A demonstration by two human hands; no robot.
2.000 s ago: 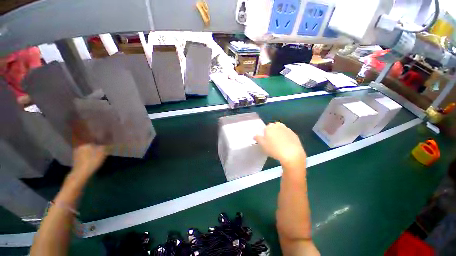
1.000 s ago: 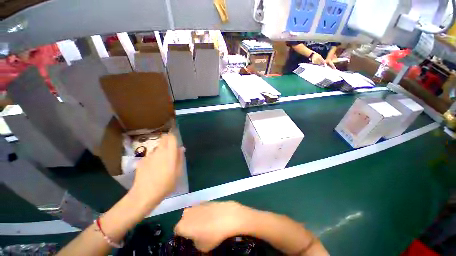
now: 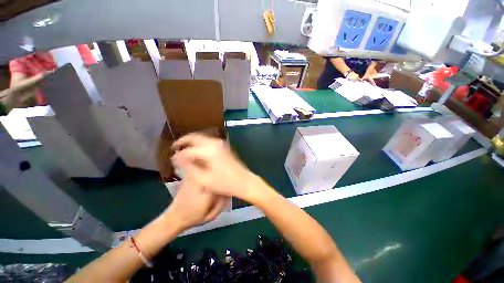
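Observation:
An open carton (image 3: 192,102) stands left of centre with its brown lid up. My right hand (image 3: 213,163) is over the carton's opening, blurred, with fingers bent; what it holds, if anything, cannot be told. My left hand (image 3: 196,204) is just below it at the carton's near side, partly covered by my right hand. Its fingers are curled and its grip is hidden. The inside of the carton is mostly hidden by my hands. Black coiled cables (image 3: 232,264) lie heaped at the near edge below my hands.
A closed product box (image 3: 320,159) stands right of the open carton on the green belt (image 3: 257,166). Two more closed boxes (image 3: 415,145) stand farther right. Several open cartons (image 3: 77,124) crowd the left. Flat papers (image 3: 282,103) lie across the line. A person's hands (image 3: 362,76) are at the far side.
My right hand has moved from the cable heap up to the open carton's mouth. My left hand has moved from the opening to below my right hand. The view has shifted left.

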